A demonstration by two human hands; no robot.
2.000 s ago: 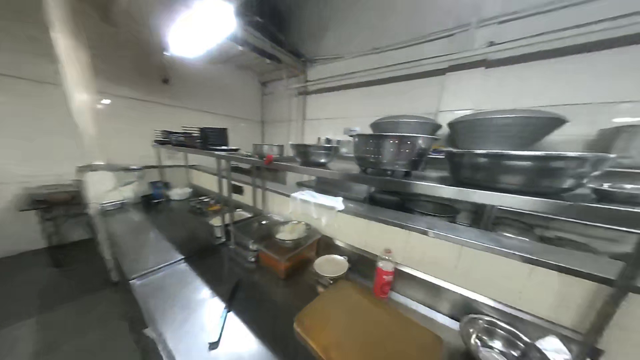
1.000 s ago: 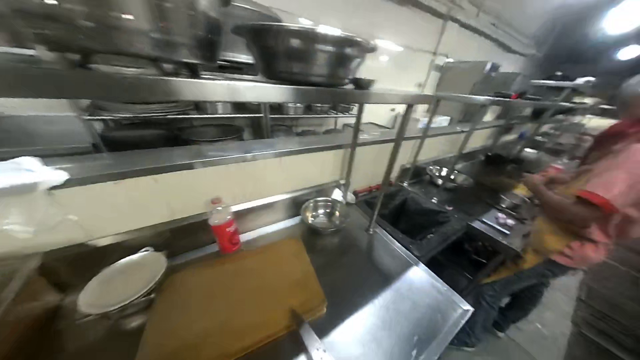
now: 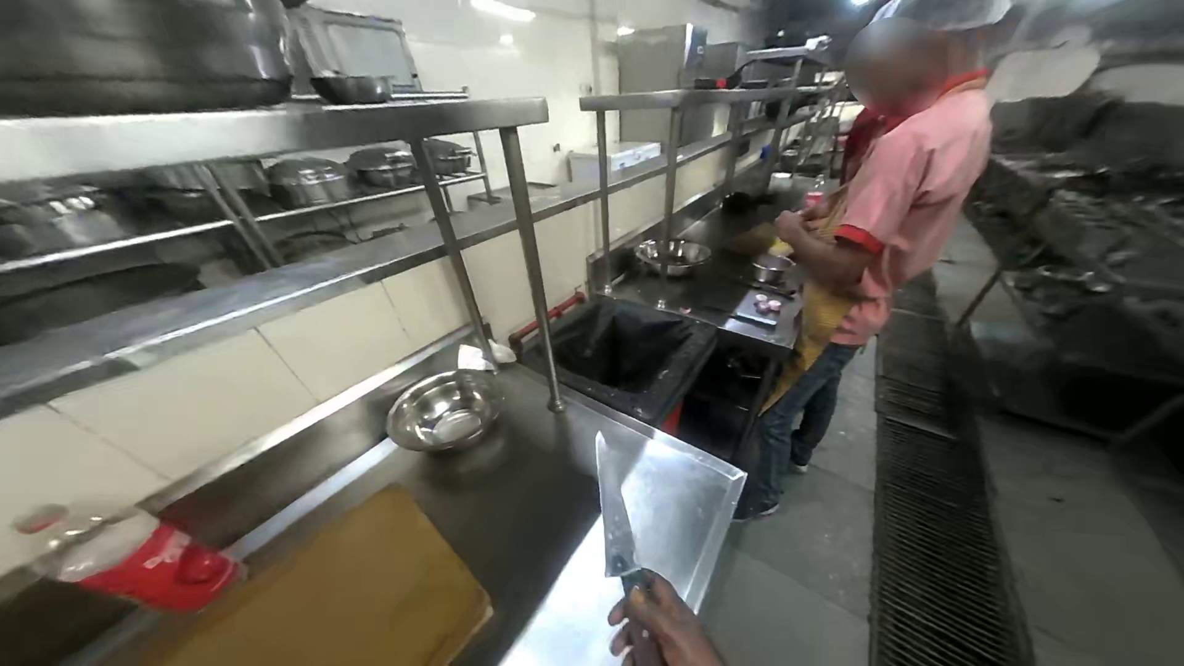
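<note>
A kitchen knife [image 3: 613,518] is held by its dark handle in my right hand [image 3: 659,622], at the bottom of the view. Its blade points up and away from me, above the steel worktop [image 3: 671,495]. My left hand is out of view. To the left of the knife lies a brown cutting board [image 3: 361,592]. A steel bowl [image 3: 446,412] stands behind the board. At the far left is a plastic bottle with a red label [image 3: 153,560].
A bin lined with black plastic [image 3: 622,351] stands past the worktop's end. Beyond it, a co-worker in a pink shirt [image 3: 911,190] stands at another counter [image 3: 703,301]. Steel shelf posts [image 3: 532,268] rise from the worktop's back. A floor grating [image 3: 925,518] runs at the right.
The view has swung far to the right. My right hand has come into view with the knife; one second ago only part of the knife showed near the cutting board.
</note>
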